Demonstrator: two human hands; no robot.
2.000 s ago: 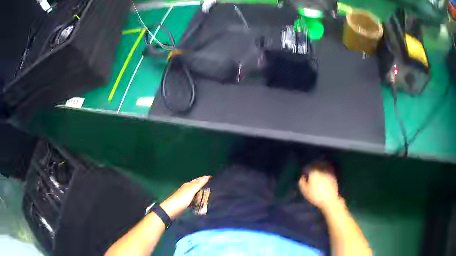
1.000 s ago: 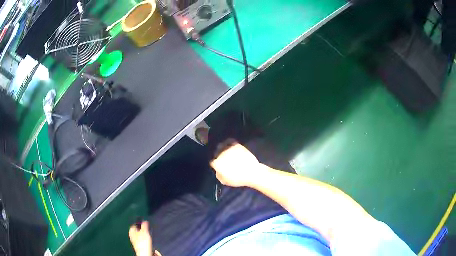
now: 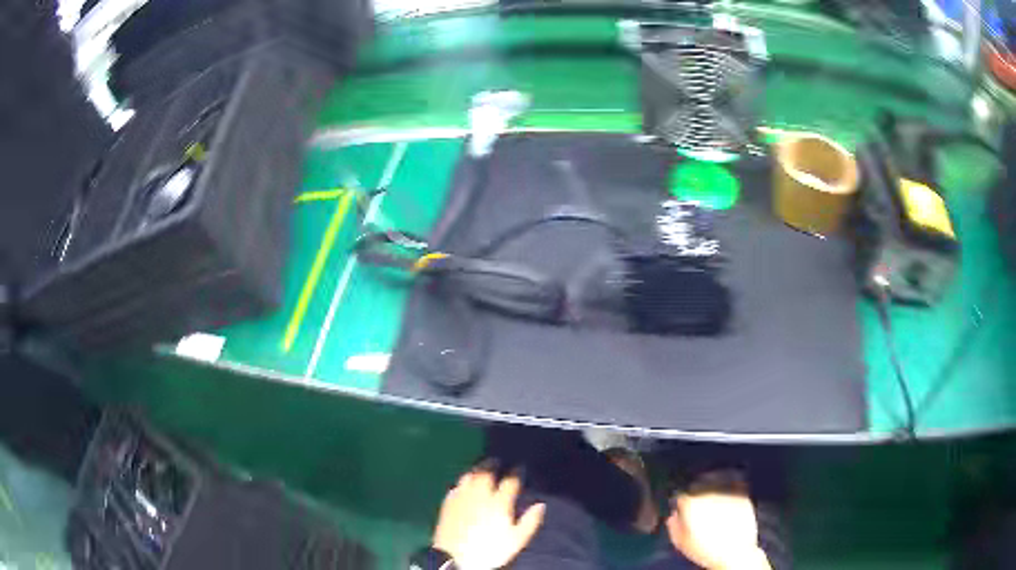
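Note:
The black ribbed device housing (image 3: 677,294) lies on the black mat (image 3: 780,367), blurred. A black coiled cable (image 3: 490,284) with a yellow tie lies on the mat to its left, and thin leads run between them. My left hand (image 3: 485,521) is below the bench edge over my lap, fingers spread, with nothing seen in it. My right hand (image 3: 716,526) is also below the bench edge, further right, blurred and cut by the lower edge; its fingers are curled near something dark, and its hold is unclear.
A round wire-guarded fan (image 3: 702,95) stands at the back, with a bright green disc (image 3: 705,184) below it. A tan tape roll (image 3: 814,184) and a soldering station (image 3: 908,262) with a yellow sponge are at right. Black foam trays (image 3: 167,223) stand at left.
The view has swung from the right side back over the bench. My left hand is now spread open, near the middle of my lap. My right hand is at the lower edge.

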